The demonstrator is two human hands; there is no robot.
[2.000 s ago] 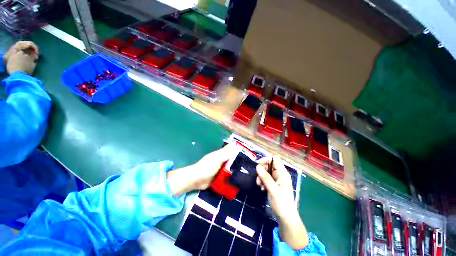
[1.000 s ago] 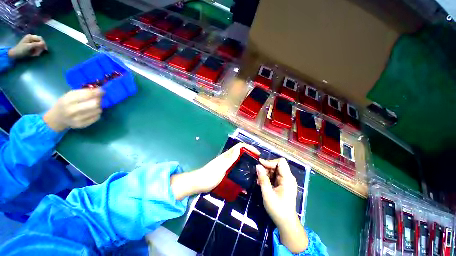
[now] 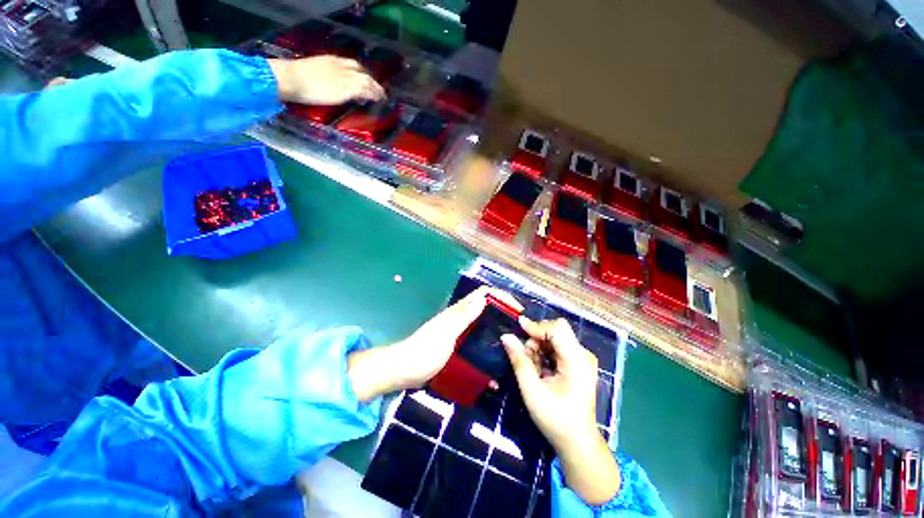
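My left hand [image 3: 431, 349] holds a red housing [image 3: 463, 379] tilted over the panel tray. A dark panel [image 3: 488, 342] covers the housing's upper part. My right hand [image 3: 552, 376] is at the housing's right edge, thumb and fingertips close to the panel. Something small and dark shows between its fingers, but I cannot tell what it is or whether the fingers grip the housing. The panel tray [image 3: 438, 442] lies under both hands, with rows of black panels.
A neighbour's sleeved arm reaches over a blue bin [image 3: 231, 243] of small red parts to a left housing tray. A central housing tray stands on cardboard [image 3: 436, 218] behind my hands. Another clear tray [image 3: 762, 445] of devices is at right. A tan board [image 3: 638, 81] stands behind.
The neighbour's hand has moved from the blue bin to the back left tray. The bin has shifted right and towards me. My hands stay at the housing, with the right fingers slightly changed.
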